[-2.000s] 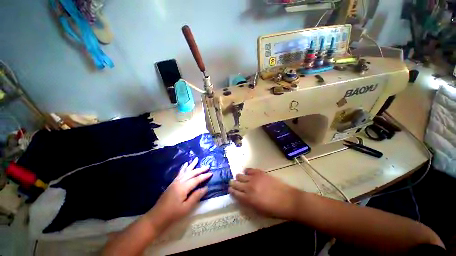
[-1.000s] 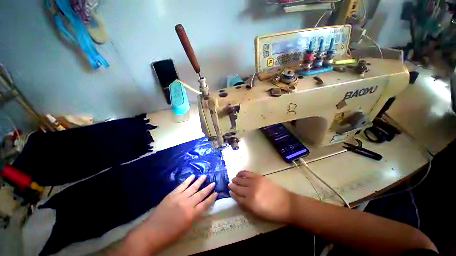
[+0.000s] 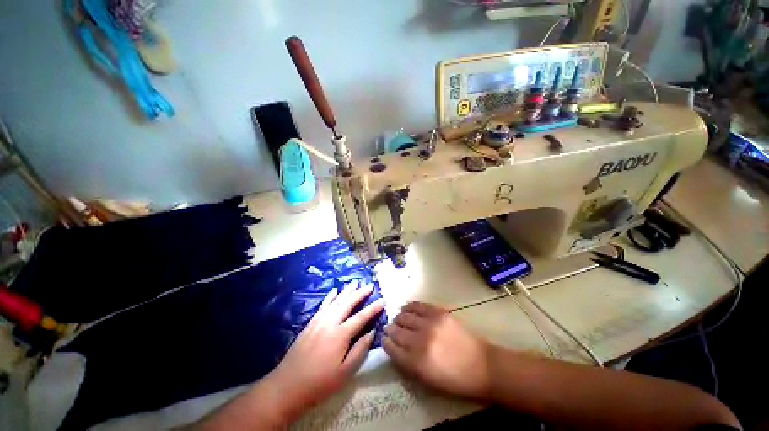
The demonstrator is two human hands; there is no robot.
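Observation:
The navy shell fabric (image 3: pixel 211 324) lies flat to the left of the needle area (image 3: pixel 389 252), glossy and creased under the lamp. A white layer (image 3: pixel 52 380) shows beneath it along its left and front edges. My left hand (image 3: pixel 329 341) lies palm down on the navy fabric with its fingers apart. My right hand (image 3: pixel 434 347) rests at the fabric's right edge, fingers bent and close together. Its fingertips are at the edge; whether they pinch the cloth is hard to tell. The presser foot is lost in the glare.
The sewing machine (image 3: pixel 540 189) stands behind my hands. A lit smartphone (image 3: pixel 489 252) with a white cable lies under its arm. Black snips (image 3: pixel 626 268) and scissors (image 3: pixel 659 233) lie right. A dark cut pile (image 3: pixel 135 252) lies back left, a turquoise lamp (image 3: pixel 297 172) behind the fabric.
Since a second ago my left hand has moved slightly right and up towards the needle. The right hand has barely moved. Earlier the fabric's right part shifted and spread flatter. The view has shifted slightly.

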